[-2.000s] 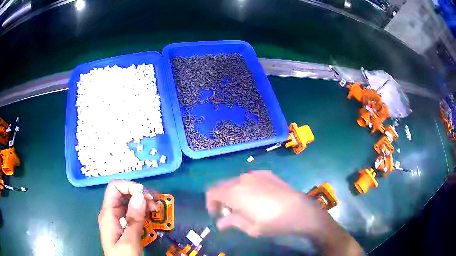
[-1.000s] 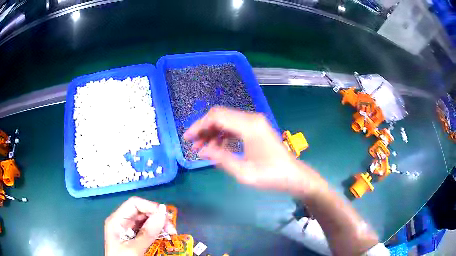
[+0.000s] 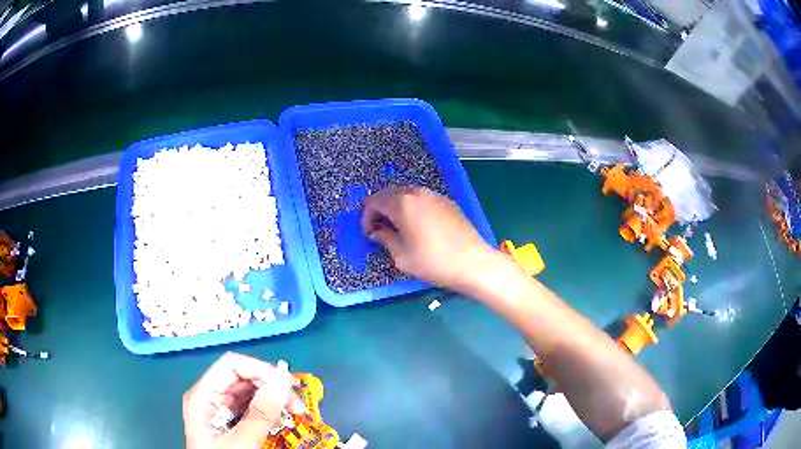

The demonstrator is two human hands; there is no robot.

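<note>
My left hand [image 3: 235,405] is at the bottom, left of centre. It holds small white plastic pieces [image 3: 225,417], one in the curled palm and one upright at the fingertips. Orange connector housings [image 3: 306,419] lie against its right side, partly hidden by the fingers. My right hand [image 3: 426,230] is over the blue tray of small dark parts [image 3: 465,188], thumb and fingertips close together among the parts. Whether it pinches one is too small to tell. The blue tray of white pieces [image 3: 130,307] stands beside it on the left.
Orange housings [image 3: 650,206] with short wire leads lie at right beside a clear plastic bag [image 3: 681,180]. A yellow-orange housing [image 3: 524,257] is at the dark tray's corner. More housings [image 3: 18,305] are at the left edge. A metal rail [image 3: 514,146] crosses behind the trays.
My right hand has moved from the bench front up over the dark-parts tray and its fingertips have come down into it. My left hand stays near the housings, its white pieces still held.
</note>
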